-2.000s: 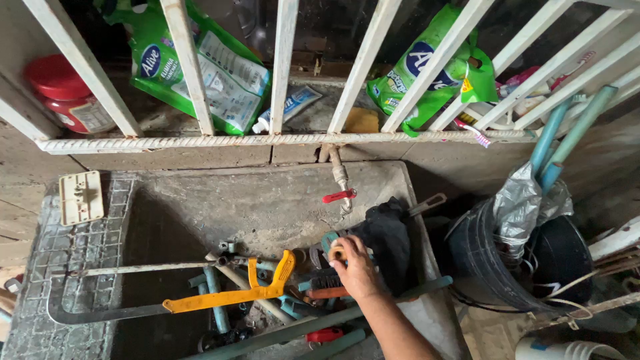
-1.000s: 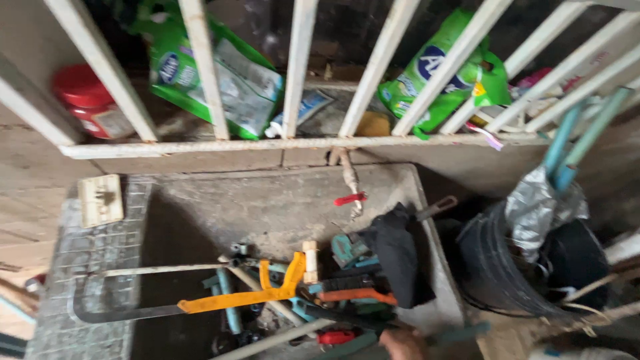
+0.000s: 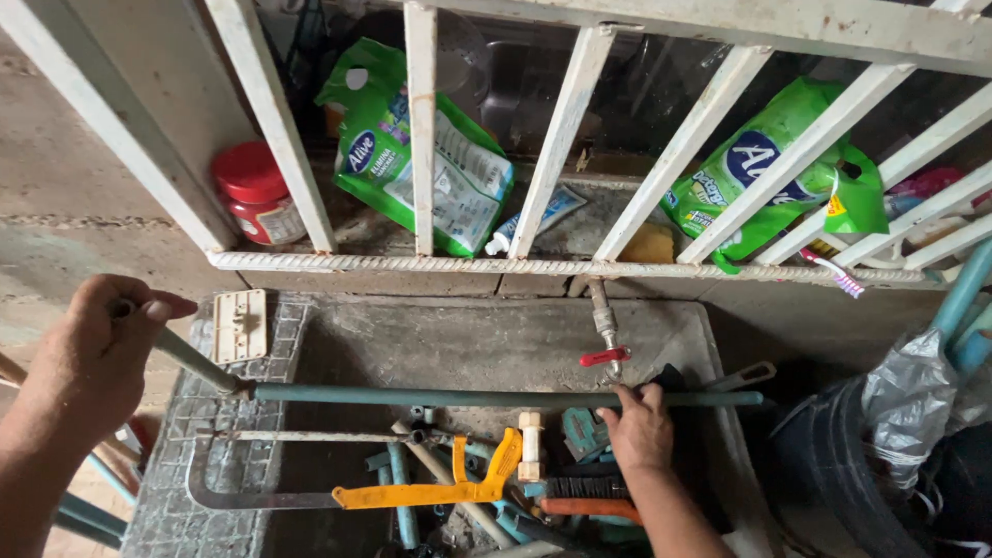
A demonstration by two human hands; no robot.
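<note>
A long green plastic pipe with an elbow joint and a short angled arm spans the concrete sink. My left hand grips the open end of that short arm at the left. Near the pipe's right part, my right hand rests with its fingers at the pipe, just below the tap with a red lever. Beneath the pipe lies a hacksaw with a yellow handle. Beside its handle stands a cream plastic fitting. A black-bristled brush and pipe offcuts lie under the right forearm.
White metal bars run above the sink, with green detergent bags and a red-lidded jar behind them. A black bucket holding pipes and silver plastic stands at the right. A cream plate lies on the tiled ledge.
My left hand has come into view, gripping the pipe. The long pipe now lies across above the hacksaw, and my right hand has moved up to it from the lower edge.
</note>
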